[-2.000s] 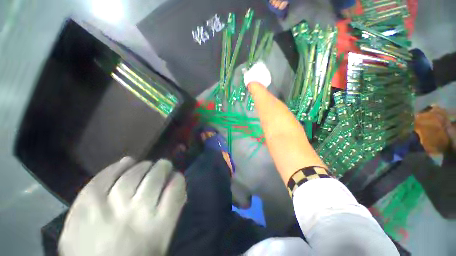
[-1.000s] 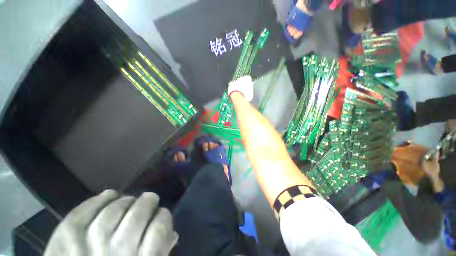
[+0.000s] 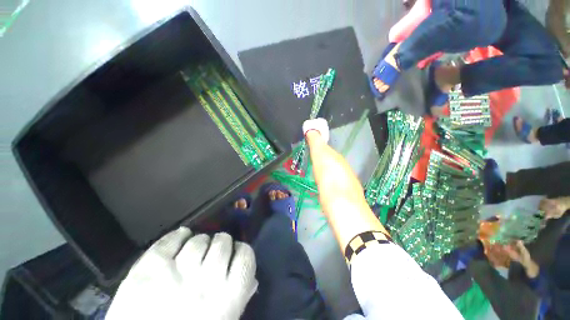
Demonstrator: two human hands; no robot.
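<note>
Long narrow green circuit boards [image 3: 322,92] lie in a slim bundle across the printed black sheet [image 3: 269,65]. My right hand [image 3: 316,129], in a white glove, is closed around the bundle near its middle. My left hand [image 3: 187,278], in a whitish knit glove, is large at the lower left, by the near edge of the black bin [image 3: 156,156]. Its fingers are bent and side by side; its palm is hidden, so I cannot tell if it holds anything. Inside the bin, several strip boards [image 3: 228,119] lie parallel along the right wall.
A loose board pile [image 3: 395,153] and more boards [image 3: 447,200] lie to the right, partly on red material [image 3: 425,147]. Thin green waste rails [image 3: 294,181] lie near my sandals. Other people's legs and hands are at the right. A second black bin [image 3: 47,284] is at lower left.
The view has shifted, showing more of the bin. The boards spread out at my right hand are now in a narrow bundle in its grasp. My left hand stays near the bin's edge.
</note>
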